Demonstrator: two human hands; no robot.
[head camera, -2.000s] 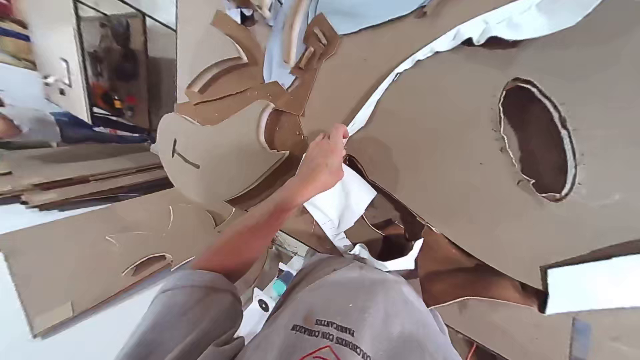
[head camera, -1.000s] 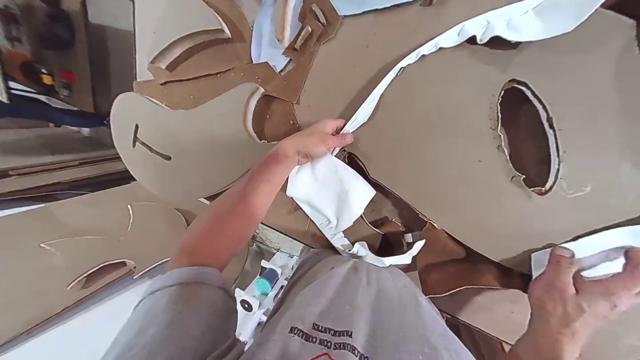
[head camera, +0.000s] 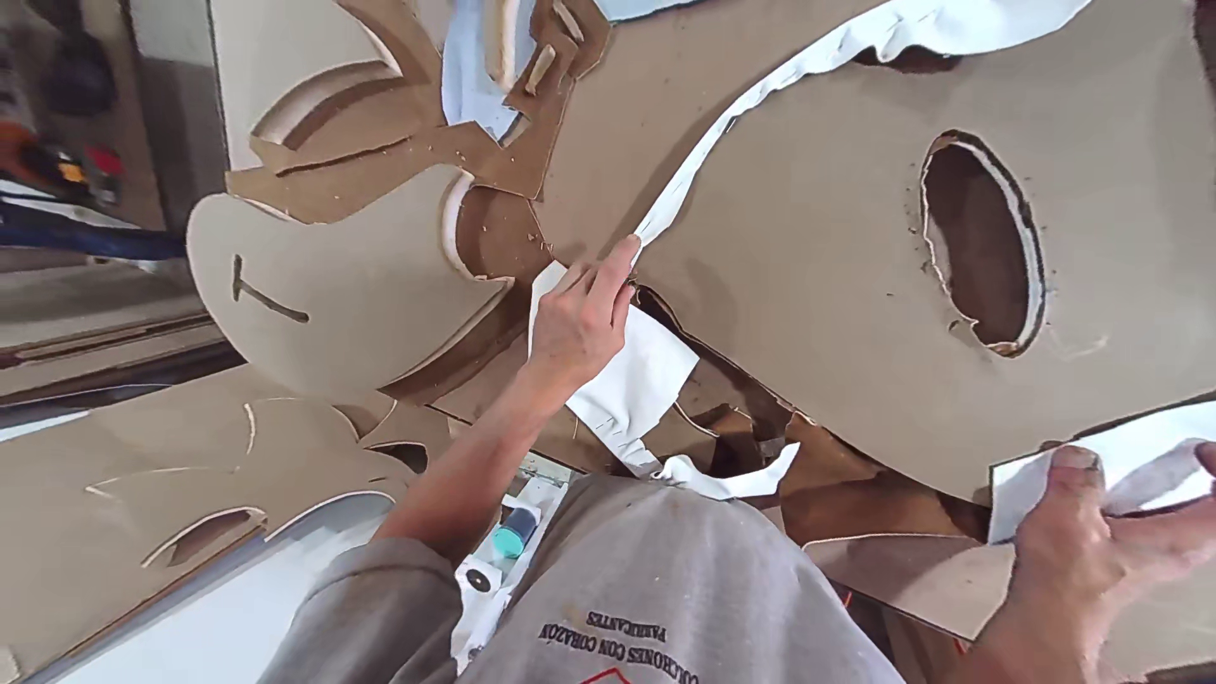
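My left hand (head camera: 581, 323) grips a long white fabric strip (head camera: 703, 152) at the edge of a large brown fiberboard panel (head camera: 817, 275) with an oval hole. From that hand, a wider white flap (head camera: 636, 370) hangs toward my shirt. At the lower right, my right hand (head camera: 1092, 532) has its thumb on a white fabric piece (head camera: 1140, 456) along the panel's lower edge. Its fingers are partly out of view, so how firmly it holds the piece does not show.
Left of the panel lies a curved cut board (head camera: 332, 285) with a T-shaped slot. Brown offcuts (head camera: 418, 161) and another cut board (head camera: 142, 475) surround it. A white device with a teal cap (head camera: 508, 543) is beside my shirt. Stacked sheets (head camera: 104, 342) stand at the far left.
My right hand, absent two seconds ago, has come onto the white piece at the lower right. My left hand stays at the strip. The view has shifted somewhat.
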